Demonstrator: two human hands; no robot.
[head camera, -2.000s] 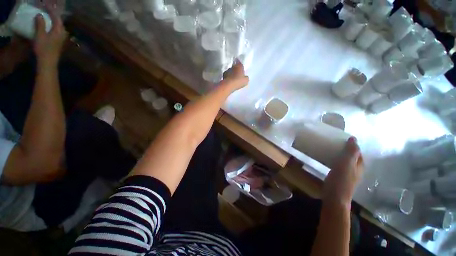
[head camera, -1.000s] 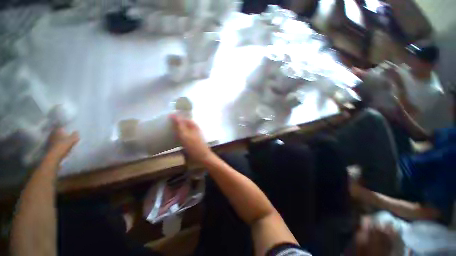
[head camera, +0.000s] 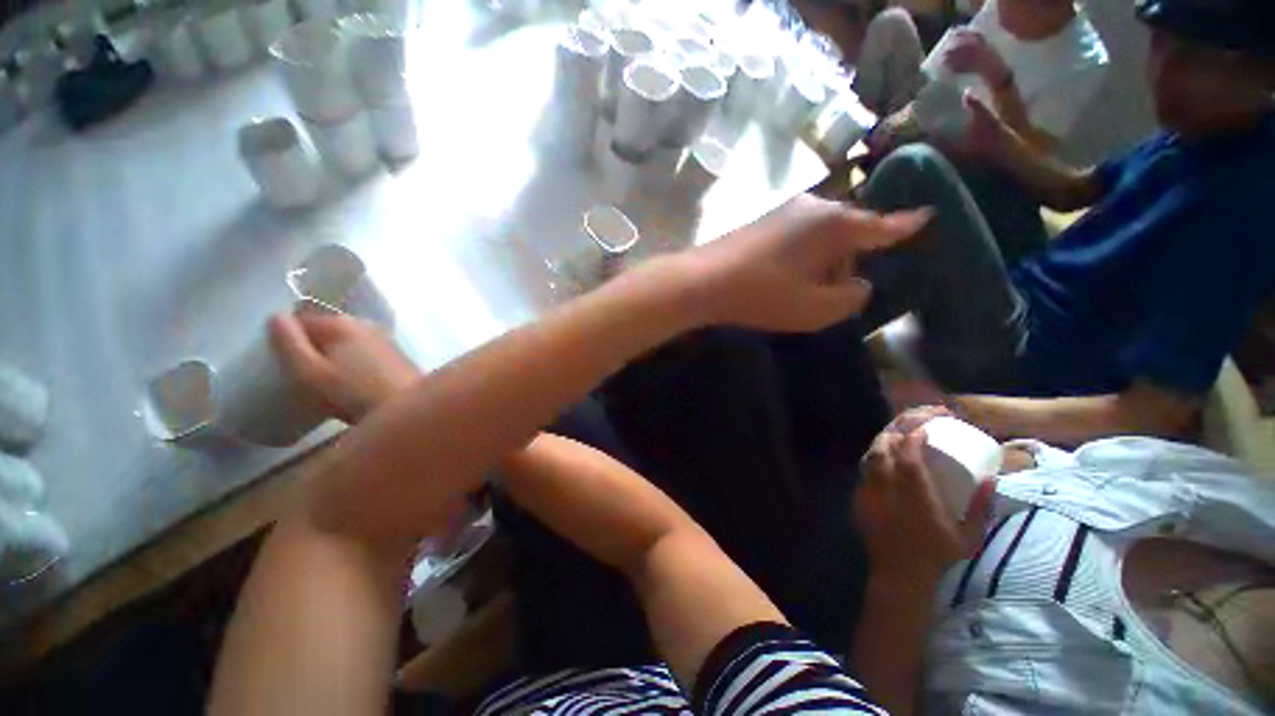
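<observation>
My right hand (head camera: 350, 367) is closed around a white cylinder, likely joined or nested cups (head camera: 263, 389), low over the table's near edge. A white cup with a cream inside (head camera: 183, 397) is beside its left end. Another open cup (head camera: 333, 280) stands just behind my right hand. My left arm crosses over my right forearm. My left hand (head camera: 804, 266) is in the air at the right, index finger stretched out and thumb apart, with nothing seen in it.
White-covered table (head camera: 140, 252) with wooden edge. Cups stand in rows (head camera: 650, 91) at the back; a stack (head camera: 343, 91) and black bundle (head camera: 101, 84) are farther left. A person at the lower right holds a white cup (head camera: 962, 464). A person in blue (head camera: 1147, 266) sits beyond.
The view has turned right. My left hand has left the clear bags and swung across to the right, over my right arm. My right hand has stayed on the white cylinder.
</observation>
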